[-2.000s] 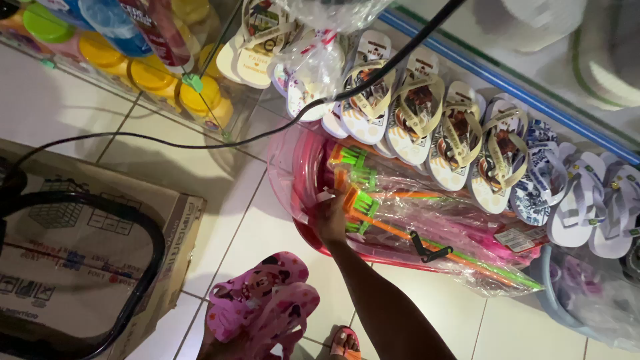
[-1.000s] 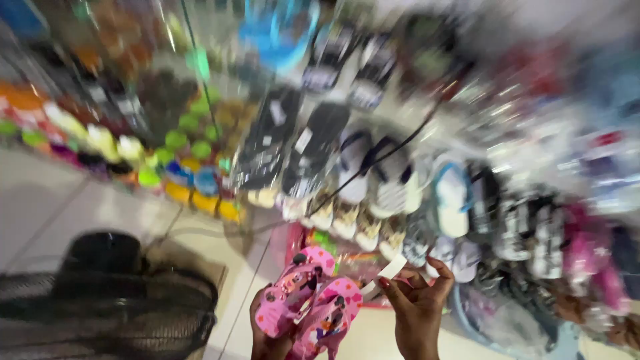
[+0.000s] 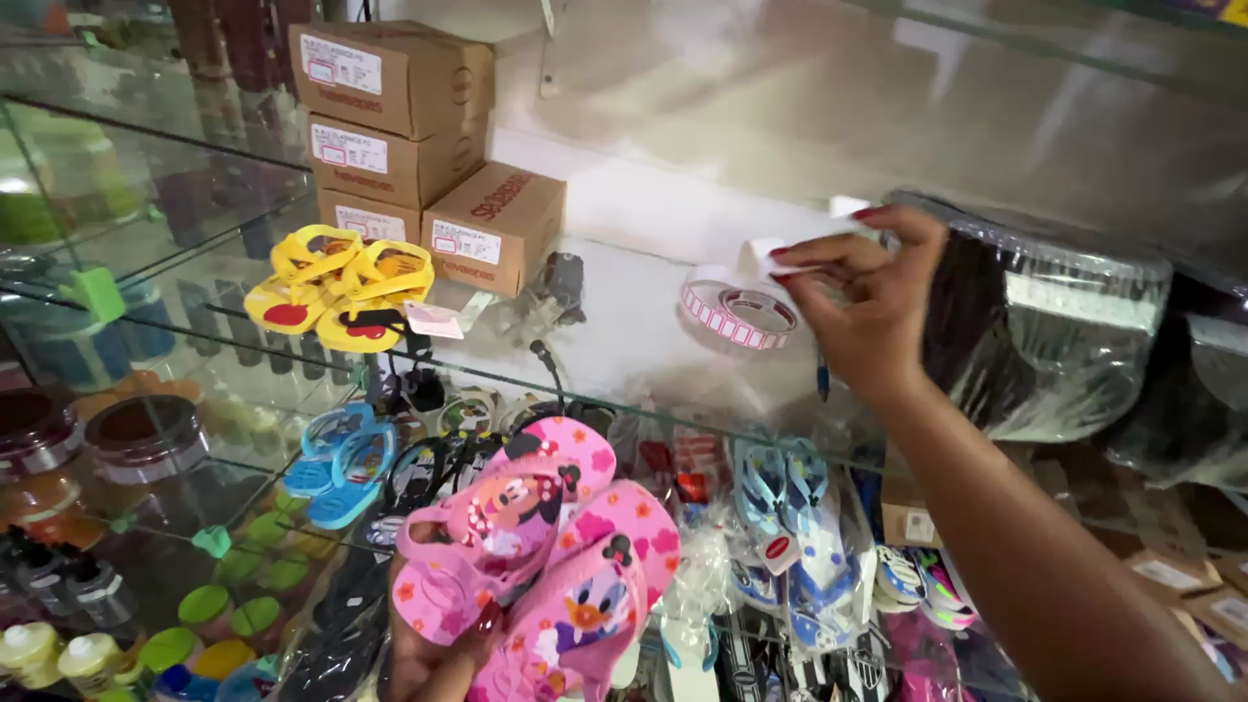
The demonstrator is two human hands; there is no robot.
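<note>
My left hand (image 3: 444, 663) grips a pair of pink children's sandals (image 3: 526, 575) with cartoon characters on their straps, at the bottom centre. At the upper right, my right hand (image 3: 868, 283) pinches a small white strip of paper or tape (image 3: 765, 255) between its fingertips. Just left of those fingertips, a roll of pink-and-white price labels (image 3: 736, 312) lies on the glass shelf. Another white piece (image 3: 848, 207) shows by the raised index finger. A pair of yellow children's sandals (image 3: 356, 292) with a tag stands farther left on that shelf.
Brown shoe boxes (image 3: 390, 78) are stacked behind the yellow sandals. Black items in clear plastic (image 3: 1053, 322) stand right of my right hand. Below the shelf's glass edge (image 3: 604, 414) are blue sandals (image 3: 346, 463) and wrapped flip-flops (image 3: 804, 546). Jars with coloured lids (image 3: 205, 604) sit lower left.
The view has swung up from the floor and lower racks to the upper shelf. My right hand, near the pink sandals one second ago, is now up by the label roll. My left hand still holds the sandals.
</note>
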